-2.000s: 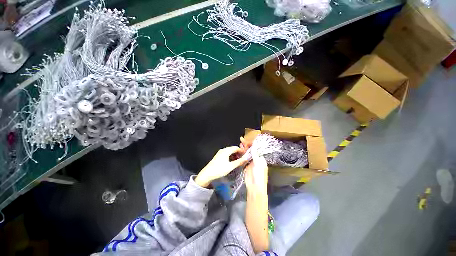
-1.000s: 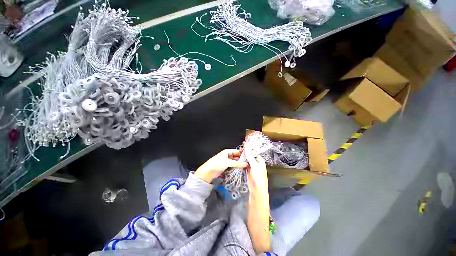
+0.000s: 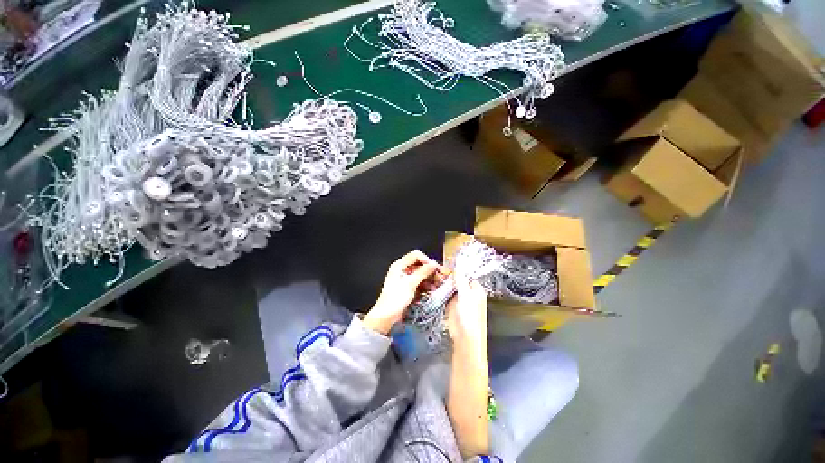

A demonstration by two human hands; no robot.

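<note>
A white-grey cable bundle [image 3: 472, 259] is held above my lap at the left edge of the open carton [image 3: 570, 233]. Its upper end fans out over the carton and its lower end hangs down between my forearms. My right hand [image 3: 466, 306] is closed around the bundle from below. My left hand [image 3: 407, 285] is at the bundle's left side, its thumb and fingertips brought together at the strands; what they pinch is too small to tell. Grey cables [image 3: 529, 278] lie inside the carton.
A large cable pile [image 3: 194, 194] with round ends hangs over the edge of the green bench [image 3: 398, 122]. A smaller cable bunch [image 3: 466, 56] and a clear plastic bag [image 3: 552, 14] lie further right. Open cartons [image 3: 674, 172] stand on the floor at right.
My left hand has lifted slightly and its fingers have shifted on the bundle. The bundle's lower end first fanned out to the left, then drew together. My right hand stays around the bundle.
</note>
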